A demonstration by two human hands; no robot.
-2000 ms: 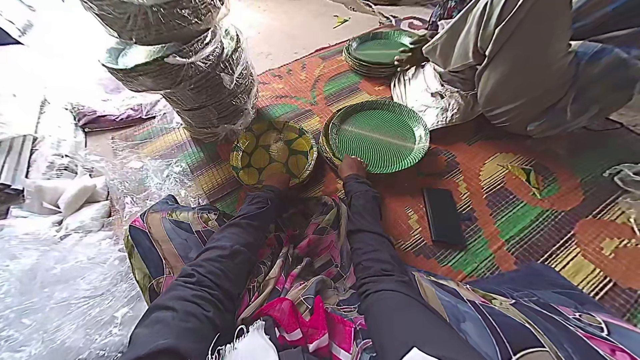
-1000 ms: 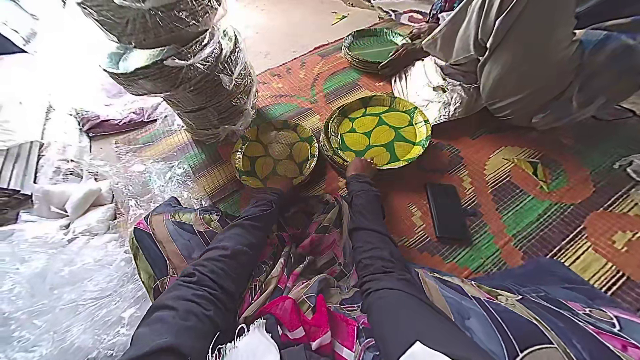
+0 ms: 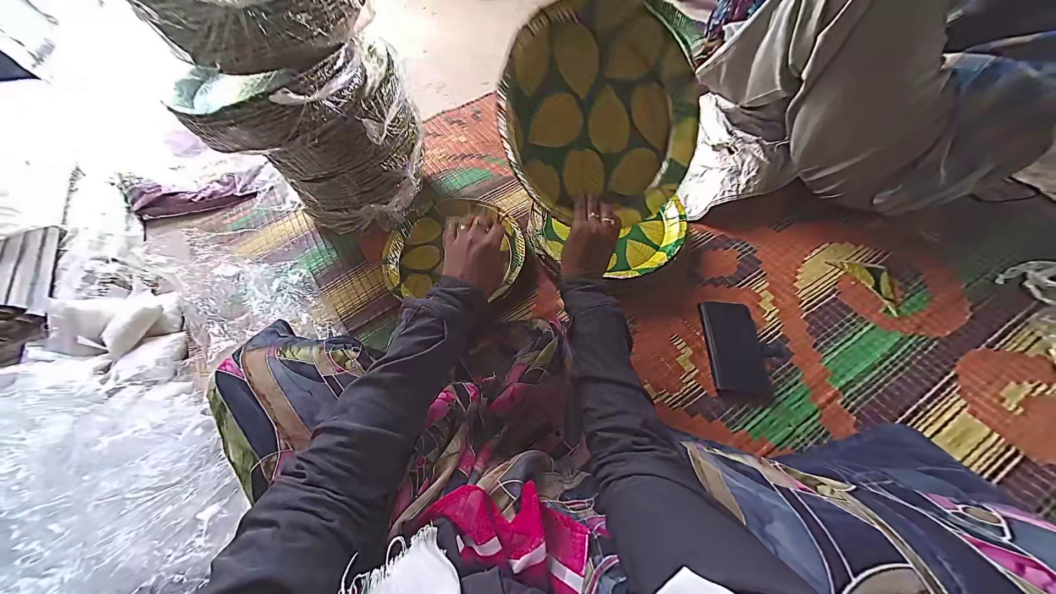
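Note:
Between the fingers of my right hand point(image 3: 591, 235) is the lower edge of a round leaf-patterned plate point(image 3: 606, 111), green with yellow leaves. It is tilted up, its patterned face toward me. Beneath it, a similar plate point(image 3: 652, 247) lies on the mat, partly covered by the raised one. My left hand point(image 3: 476, 252) rests on a second leaf-patterned round plate point(image 3: 419, 257) to the left, its fingers over the plate's inside; whether they grip anything there I cannot tell.
Tall stacks of plates wrapped in clear plastic point(image 3: 330, 140) stand at the upper left. A black phone-like case point(image 3: 734, 348) lies on the patterned woven mat point(image 3: 833, 363). Another person's draped clothing point(image 3: 874, 99) is at the upper right. Clear plastic sheeting point(image 3: 107, 470) spreads at the left.
My right hand has raised a leaf-patterned plate from the right-hand pile, where one lay flat a second ago. Two seconds ago a green plate was on top there. My left hand has moved farther over its plate.

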